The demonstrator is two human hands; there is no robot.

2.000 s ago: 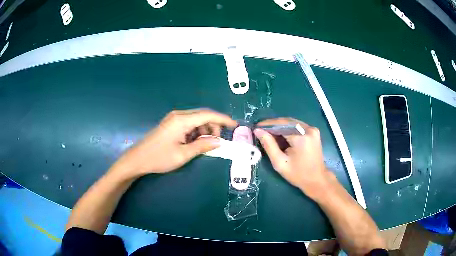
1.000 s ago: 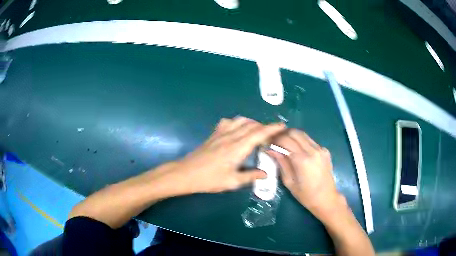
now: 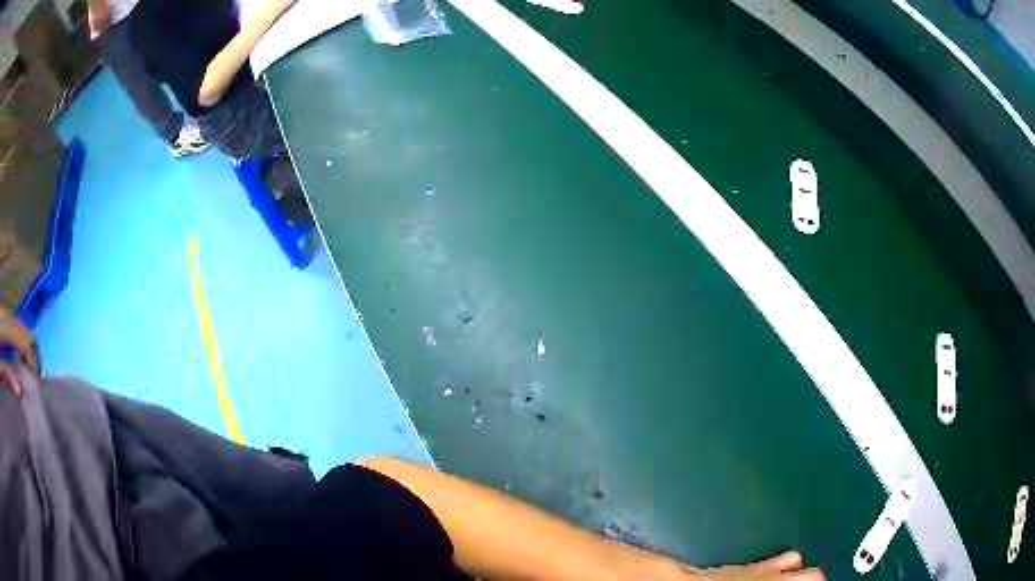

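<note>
My left hand is at the bottom edge, low over the dark-green tabletop. Only its back and part of its fingers show; the rest is cut off, so I cannot tell whether it holds anything. A white housing shell lies to the right of this hand, with its upper end against the pale rail. It has small dark openings. My right hand is out of the picture.
Beyond the rail, white parts lie spaced on the green conveyor. A clear plastic bag lies at the table's far end. A person sits there by a blue stool. Another person's grey trousers show at lower left.
The view has swung to the left. My right hand, the phone, the long strip and the shell under my hands have left the picture. My left hand is now at the bottom edge.
</note>
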